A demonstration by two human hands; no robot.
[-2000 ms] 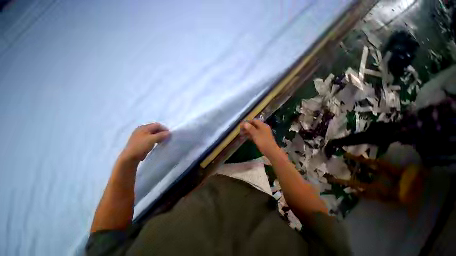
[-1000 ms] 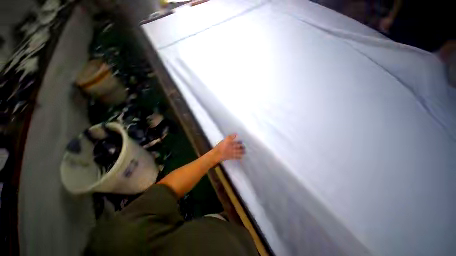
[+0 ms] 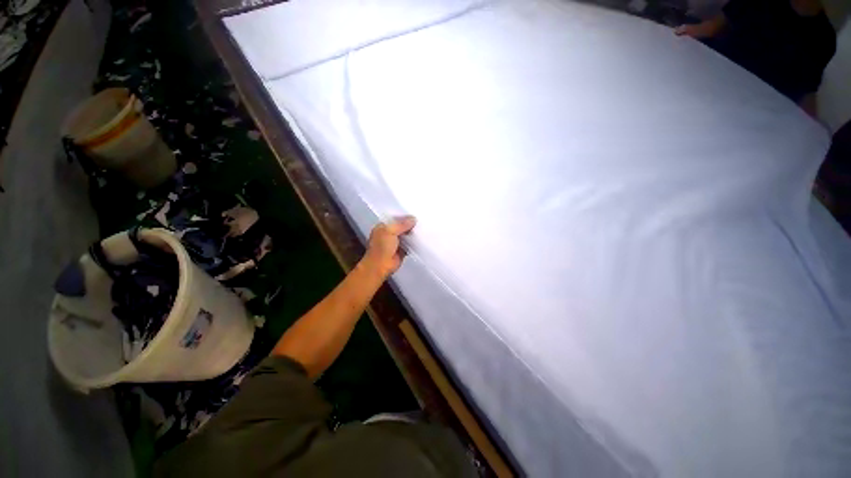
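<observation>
The pale white-blue fabric ply covers the long table. My left hand is at the near side of the table, its thumb and fingers closed on the fabric edge. The edge is slightly raised there and runs from my hand toward the lower right as a thin line, with a smooth fabric layer below it. A long pale-yellow wooden stick lies along the table edge, below my hand. My right hand is out of the picture.
The brown table edge runs down the left of the fabric. A white bucket of dark scraps and a smaller bucket stand on the scrap-strewn green floor. Another person's hand touches the fabric's far side.
The view has swung from the yellow stick and stool side to the buckets. My left hand, spread flat on the fabric a second ago, now pinches its edge. My right hand has left view.
</observation>
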